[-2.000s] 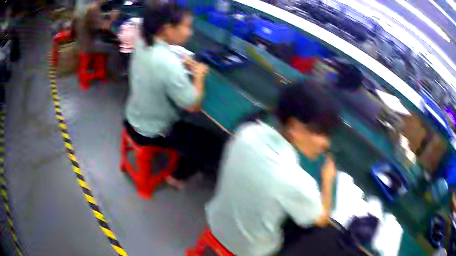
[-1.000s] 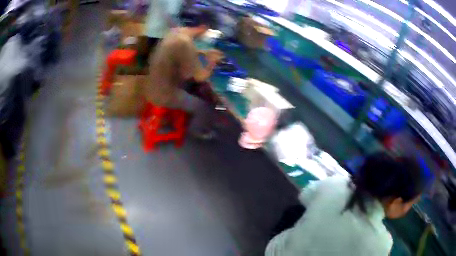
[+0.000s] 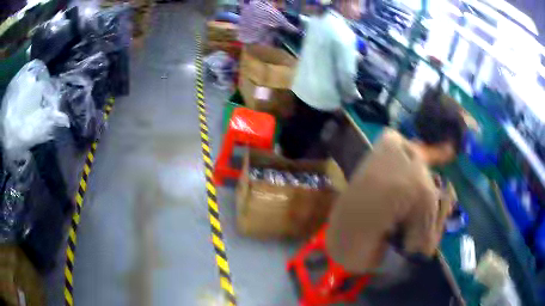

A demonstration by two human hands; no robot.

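Neither of my hands is in the picture. Nearest in front of me, a seated person in a brown top (image 3: 382, 203) leans over the green bench (image 3: 463, 251) on a red stool (image 3: 322, 269). Beside that person, an open cardboard box (image 3: 287, 209) stands on the floor, with several small dark and whitish items in it, too blurred to name. An empty-topped red stool (image 3: 251, 128) stands behind the box.
Yellow-black floor tape (image 3: 209, 185) runs along both sides of the grey aisle (image 3: 143, 179). Dark and clear plastic-wrapped goods (image 3: 36, 113) line the left side. A person in a pale green top (image 3: 325, 60) is near another cardboard box (image 3: 263, 75). Blue bins (image 3: 520, 197) lie right.
My view has moved forward along the aisle and turned left. The brown-topped person is now nearer and further right. The nearer pale-topped worker and the pink item have left the picture.
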